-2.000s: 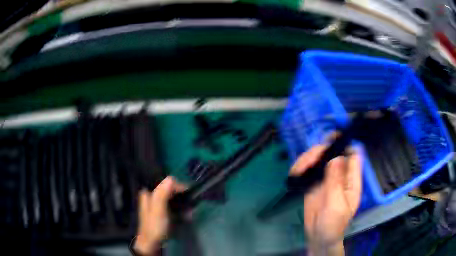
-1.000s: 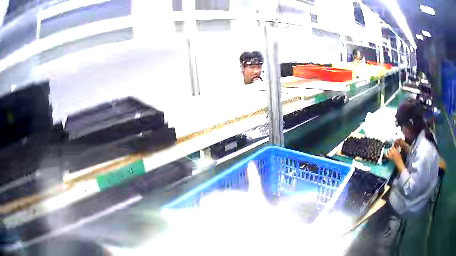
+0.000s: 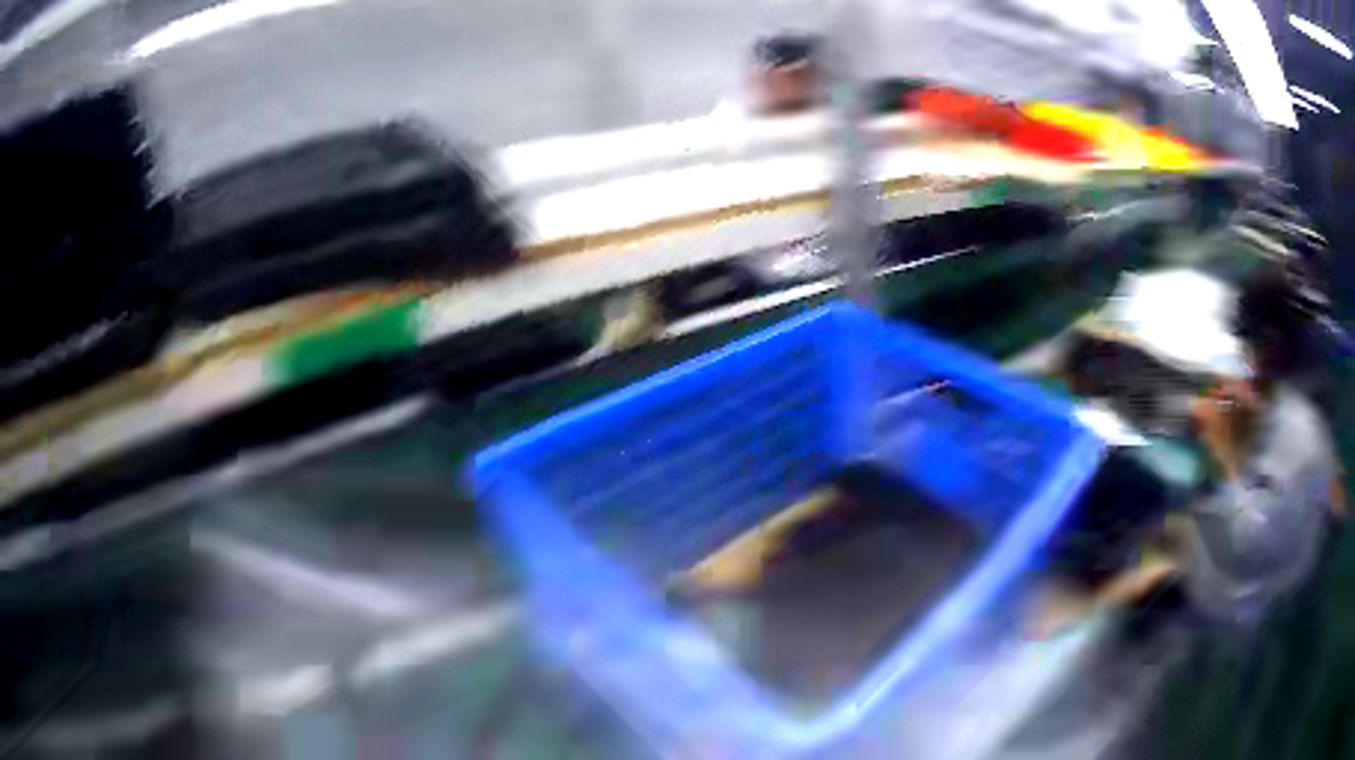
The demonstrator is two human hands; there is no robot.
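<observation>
The frame is blurred. A blue plastic crate (image 3: 595,601) lies nearest in front of me, at the centre. Dark contents (image 3: 877,572) cover its floor; single pieces cannot be made out. A tan strip (image 3: 765,546), which looks like cardboard, shows beside them in the crate. Neither my left hand nor my right hand can be made out in the picture.
Stacked black trays (image 3: 320,215) stand on the upper shelf at the left. A metal post (image 3: 855,178) rises behind the crate. A seated person (image 3: 1271,505) is at the right. Another person's head (image 3: 785,74) shows beyond the shelf. Red and yellow containers (image 3: 996,122) stand farther back.
The view has swung from the bench to the crate and the line beyond. My hands and the black bars in them have left the picture. The earlier white glare over the crate is gone.
</observation>
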